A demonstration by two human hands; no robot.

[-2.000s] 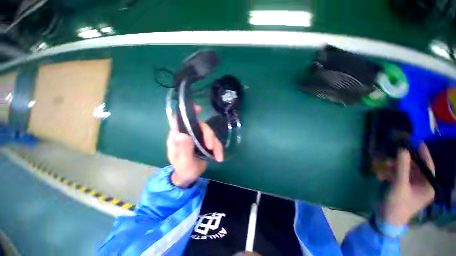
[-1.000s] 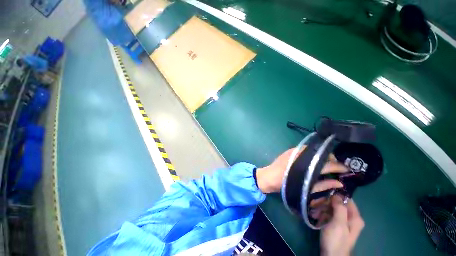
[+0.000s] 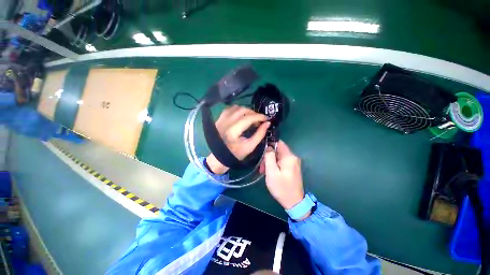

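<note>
A black headset lies on the green mat, its two silver hoops (image 3: 192, 140) and black inner strap (image 3: 212, 131) curving around my left wrist. Its cushioned earcup (image 3: 237, 85) is at the upper left. The open earcup (image 3: 270, 102) with a shiny centre faces up. My left hand (image 3: 240, 130) reaches through the headband, its fingertips pinched at the lower edge of the open cup. My right hand (image 3: 282, 171) pinches the part just below that cup. Any thin wires between the fingertips are too small to make out.
A black fan (image 3: 402, 102) stands at the right, beside a green solder reel (image 3: 465, 112). A black iron stand (image 3: 450, 180) with a yellowish patch and a blue tray (image 3: 466, 236) are at the far right. Brown board (image 3: 115, 110) lies left. A blue sleeve (image 3: 32, 122) shows far left.
Two seconds ago my right hand was at the iron stand; now it is at the open earcup. Since one second ago the view has swung back right, and both hands remain at the cup.
</note>
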